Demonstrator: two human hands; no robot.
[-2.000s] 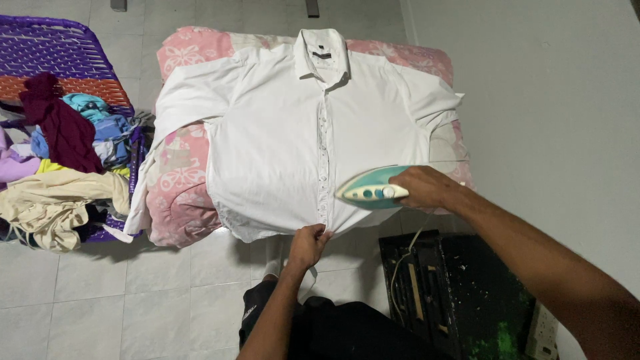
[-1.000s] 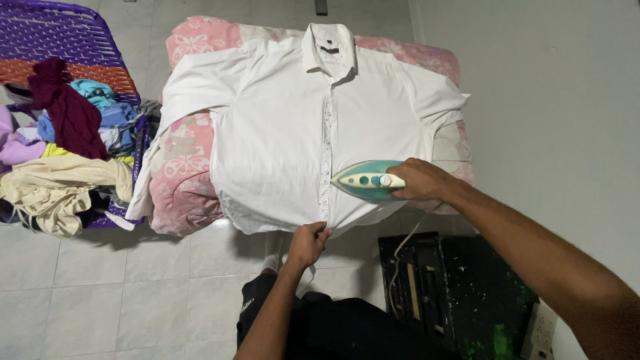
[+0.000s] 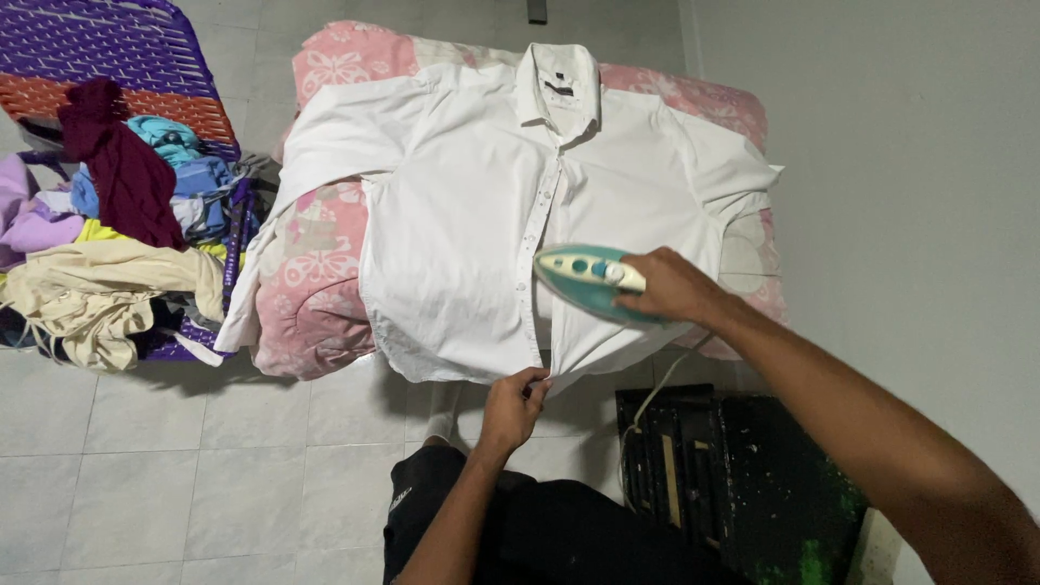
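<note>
A white long-sleeved shirt (image 3: pixel 455 244) lies front up, collar away from me, over a pink and white patterned padded cloth (image 3: pixel 317 276). My right hand (image 3: pixel 670 284) grips the handle of a teal and white clothes iron (image 3: pixel 597 280), whose tip points left at the button placket. The iron rests on the front panel right of the placket, and its soleplate is hidden. With thumb and fingers, my left hand (image 3: pixel 516 406) pinches the shirt's bottom hem at the lower end of the front opening. A gap shows between the two front edges.
At the left, a purple and orange woven chair (image 3: pixel 122 41) holds a heap of mixed clothes (image 3: pixel 122 187). The iron's cord (image 3: pixel 650 398) hangs down past a dark, worn cabinet or box (image 3: pixel 780 471) at the lower right. A grey wall (image 3: pixel 894 162) runs along the right side.
The front opening has parted near the hem, where the edges lay together earlier. The iron has moved slightly away from the hem since two seconds ago. My left hand still holds the hem.
</note>
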